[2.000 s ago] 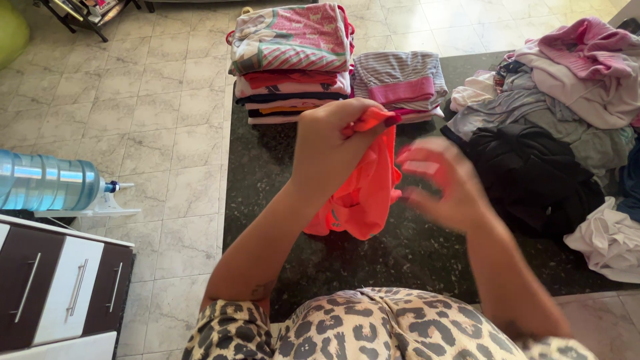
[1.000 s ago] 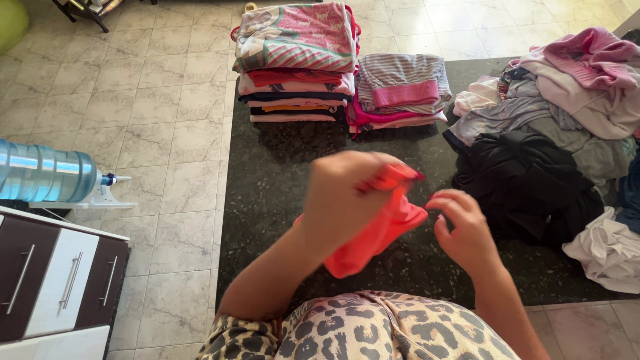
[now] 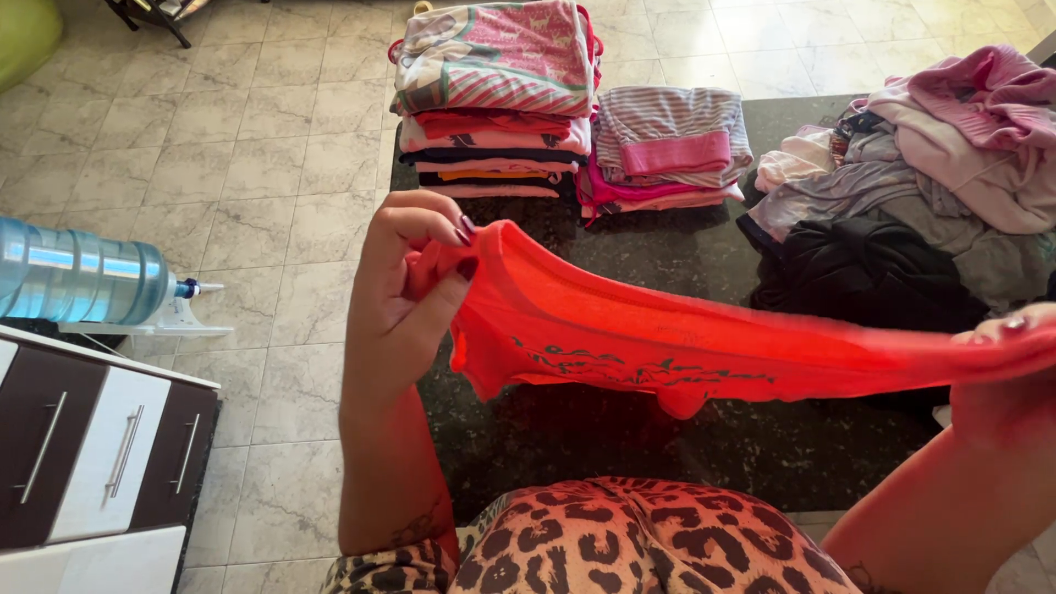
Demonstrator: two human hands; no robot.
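Note:
A bright red-orange garment point(image 3: 627, 338) with dark lettering is stretched sideways between my hands, above a dark speckled stone countertop point(image 3: 660, 445). My left hand point(image 3: 417, 285) pinches its left end between thumb and fingers. At the right edge of the view, my right hand point(image 3: 1006, 363) grips the other end, partly covered by the cloth and cut off by the frame. Beyond the garment stand a tall stack of folded clothes point(image 3: 499, 124) and, to its right, a lower stack point(image 3: 672, 148) topped by a grey striped piece with a pink band.
A loose heap of clothes point(image 3: 924, 181), with black, grey and pink pieces, lies on the right of the countertop. On the left, a blue water jug point(image 3: 82, 272) lies sideways in a white stand above a drawer cabinet point(image 3: 91, 437). Pale floor tiles point(image 3: 272, 330) surround these.
The red-orange garment was bunched by my left hand; now it is pulled out wide. My right hand, apart from it a second ago, has moved right and holds its far end.

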